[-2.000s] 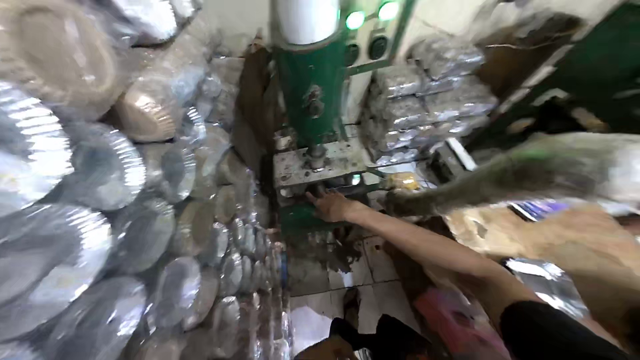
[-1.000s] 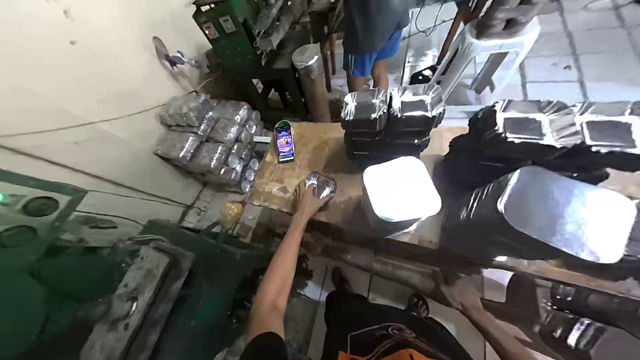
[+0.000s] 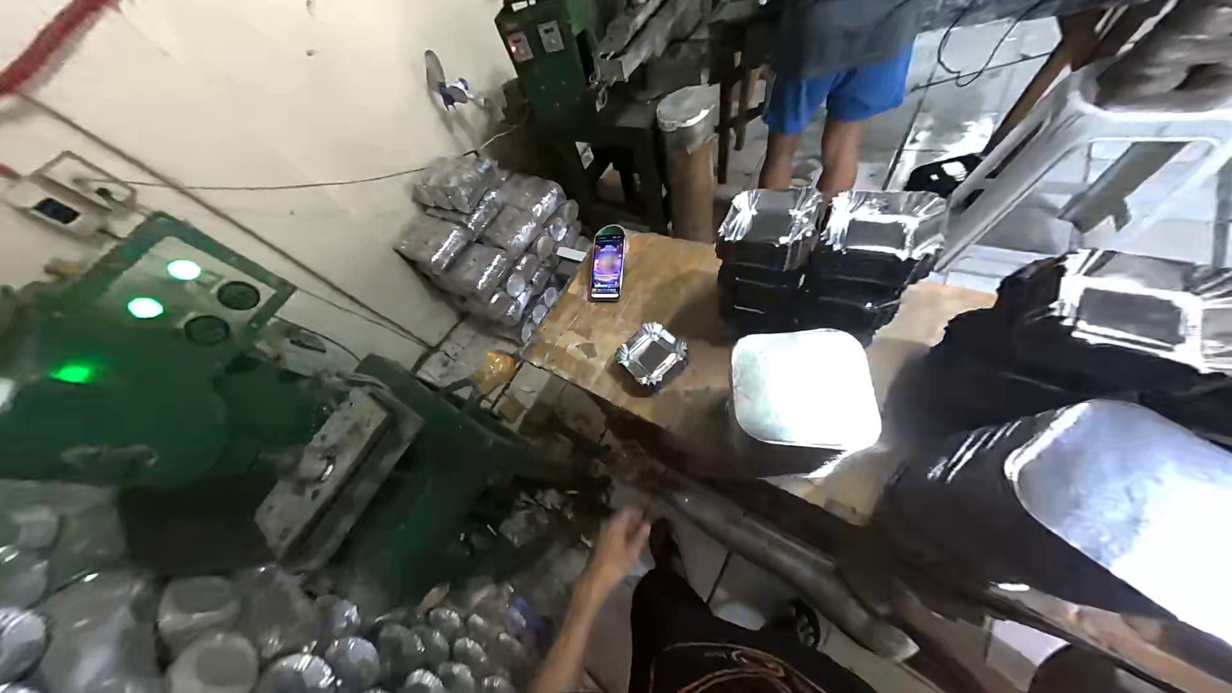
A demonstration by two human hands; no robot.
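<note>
My left hand (image 3: 621, 544) hangs below the near edge of the wooden table, blurred, its fingers curled; no object shows in it. A small foil tray (image 3: 653, 356) with a fluted rim lies on the table (image 3: 674, 279), apart from the hand. Right of that tray is a stack topped by a pale square sheet with rounded corners (image 3: 807, 390). A phone (image 3: 607, 265) with its screen lit lies behind the small tray. At the lower right is a blurred skin-toned shape; I cannot tell whether it is my right hand.
A green press machine (image 3: 154, 414) with lit lamps stands at left, above many round foil containers (image 3: 356, 659). Foil tray stacks (image 3: 775, 226) and larger shiny sheets (image 3: 1126, 500) stand at right. Packed bundles (image 3: 491, 241) sit by the wall. Behind, a person in blue shorts (image 3: 839, 96) stands near a white stool (image 3: 1088, 125).
The view has swung from the press to the table. My left hand was at the small foil tray one second ago; it has let go and drawn back toward my body.
</note>
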